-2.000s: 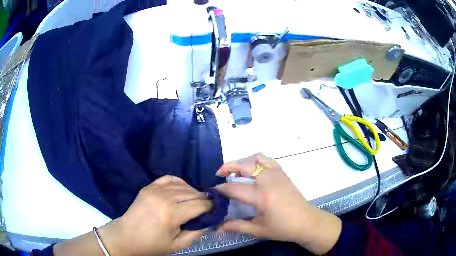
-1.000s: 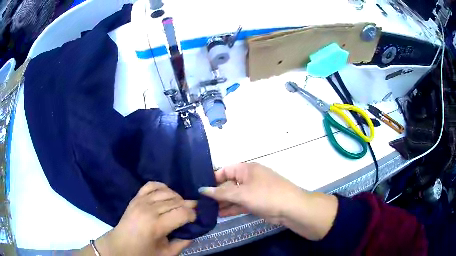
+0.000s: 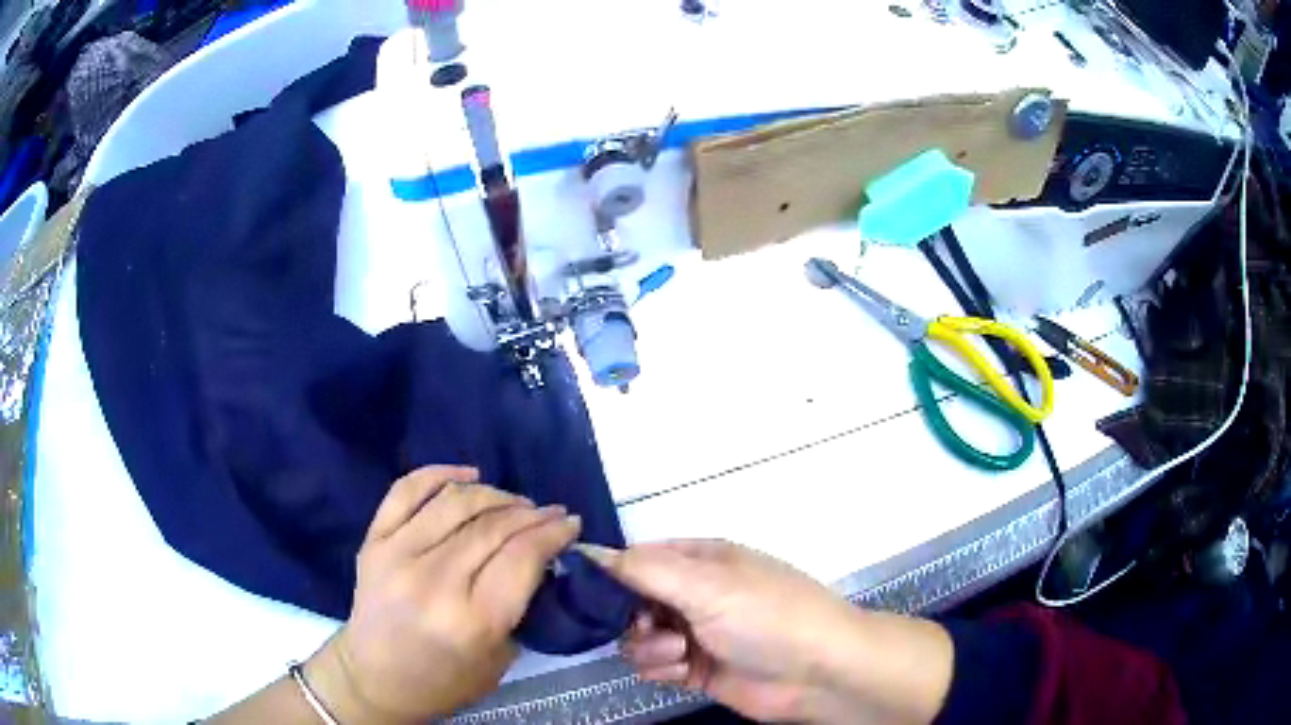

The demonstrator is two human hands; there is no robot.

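Observation:
The dark navy garment piece (image 3: pixel 269 411) lies on the white machine table, left of the presser foot and under it. The presser foot (image 3: pixel 531 371) rests at its upper right part. My left hand (image 3: pixel 453 588) grips the cloth near the table's front edge. My right hand (image 3: pixel 736 623) pinches the folded edge (image 3: pixel 581 606) from the right, its fingertips close to those of my left hand. The fingers partly hide the fold. The blue-grey round knob (image 3: pixel 609 347) sits just right of the foot.
Scissors with yellow and green handles (image 3: pixel 974 371) lie right of the needle, beside a thin orange-brown tool (image 3: pixel 1097 357). A cardboard flap (image 3: pixel 807 184) with a mint-green piece (image 3: pixel 917 198) is on the machine head. A measuring tape (image 3: pixel 906 567) runs along the front edge. A white cable (image 3: pixel 1249 283) hangs at right.
The earlier pale thing at my right hand no longer shows. My right hand has turned and closed on the folded edge. My left hand still grips the cloth. The camera view has shifted.

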